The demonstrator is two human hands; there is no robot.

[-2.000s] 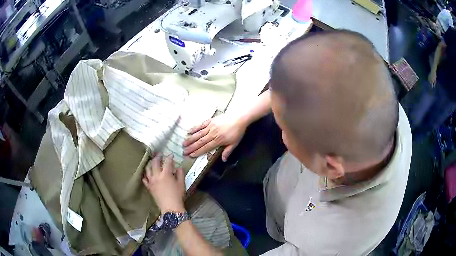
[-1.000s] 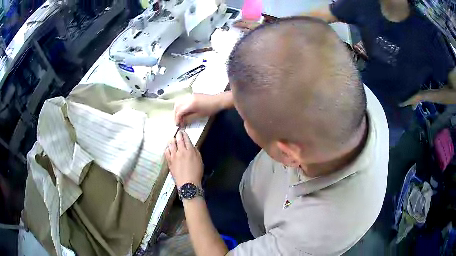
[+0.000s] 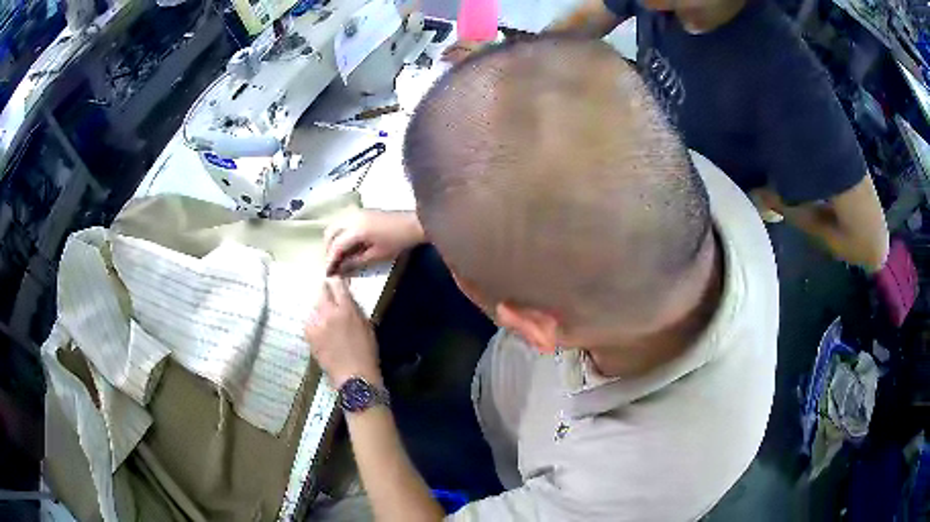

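Neither of my hands is in view. A khaki garment (image 3: 214,444) with pale striped lining (image 3: 194,306) lies on the white sewing table at the left, its upper edge by the sewing machine head (image 3: 240,168). Another person, seated and seen from above, has both hands on the pale cloth near the table's front edge. That person's far hand (image 3: 369,241) has curled fingers. The near hand (image 3: 342,331), with a wristwatch, lies just below it, fingertips close. Whether they hold a small item is unclear.
The seated person's head (image 3: 561,184) and light shirt fill the centre. A second person in a dark shirt (image 3: 750,97) is behind at the upper right. Dark snips (image 3: 359,160) lie beside the machine. A pink cone (image 3: 476,20) is at the back.
The view has shifted, so table and garment sit farther left. The seated person's hands have gone from lying flat on the lining to close together near the edge. The dark-shirted person has come into view.
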